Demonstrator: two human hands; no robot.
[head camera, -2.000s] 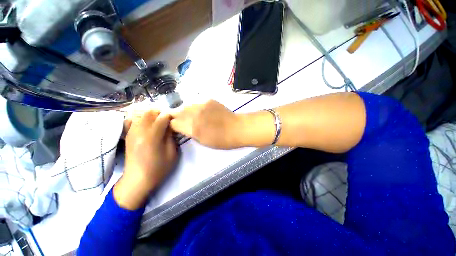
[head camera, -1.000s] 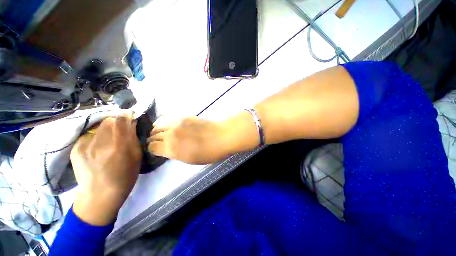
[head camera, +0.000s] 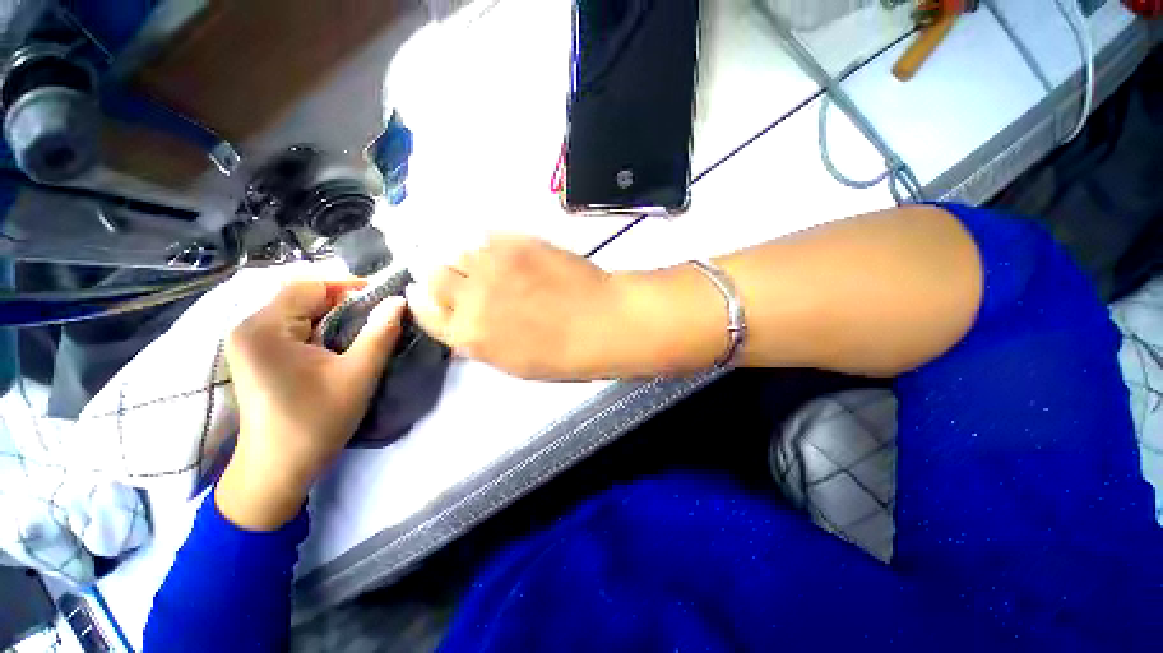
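My left hand (head camera: 300, 383) pinches the edge of the dark grey cloth (head camera: 406, 389) between thumb and fingers, just in front of the needle area (head camera: 262, 223). My right hand (head camera: 517, 306) is closed at the same edge, its fingertips touching the cloth beside my left thumb. White quilted cloth (head camera: 147, 396) with thin dark check lines lies behind and left of my left hand. The needle tip and the exact seam are hidden or blurred.
Sewing machine head (head camera: 166, 128) at upper left. Black smartphone (head camera: 631, 109) on the white table behind my right hand. Grey cord (head camera: 835, 109) and orange-handled snips (head camera: 927, 45) at upper right. Measuring strip (head camera: 510, 472) along the front edge. Quilted cloth (head camera: 842, 459) below my right forearm.
Both hands were lower over the cloth; the left has turned so its thumb shows, with the dark edge raised between its fingers. The right fingertips have come close to the left thumb. The view has shifted.
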